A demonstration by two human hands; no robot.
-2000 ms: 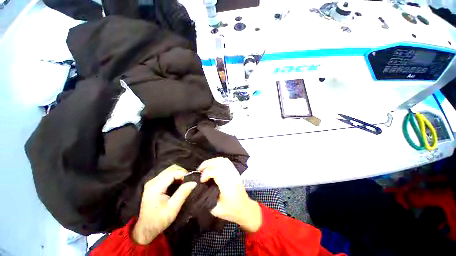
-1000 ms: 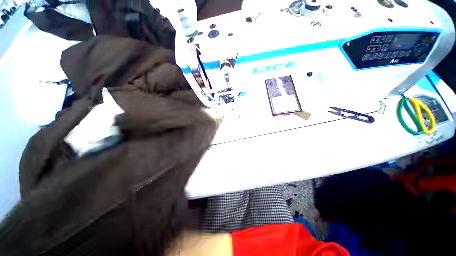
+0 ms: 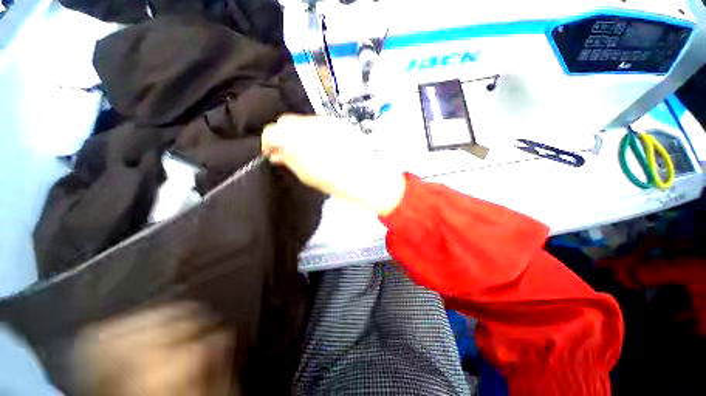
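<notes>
The dark brown jacket [image 3: 178, 69] is heaped left of the sewing machine and hangs over the table's front edge. A long pale zipper edge [image 3: 155, 227] runs taut from the lower left up to my right hand. My right hand [image 3: 310, 155] grips its upper end, just left of and in front of the presser foot [image 3: 362, 112]. My left hand [image 3: 155, 352] is a blur over the brown cloth at the bottom left, partly cut off; its fingers cannot be made out. A white scrap [image 3: 176, 188] lies on the brown cloth behind the zipper edge.
The white machine [image 3: 511, 62] stands at the back, its dark control panel [image 3: 623, 44] at right. On its bed lie a phone [image 3: 447, 116], a tan tab [image 3: 474, 150] and black snips [image 3: 551, 151]. Green and yellow scissors loops [image 3: 646, 160] are at the far right.
Both hands were together at the cloth's edge, then mostly out of view. Now my right hand is up near the needle, the zipper edge is stretched out, and my left hand is low at left.
</notes>
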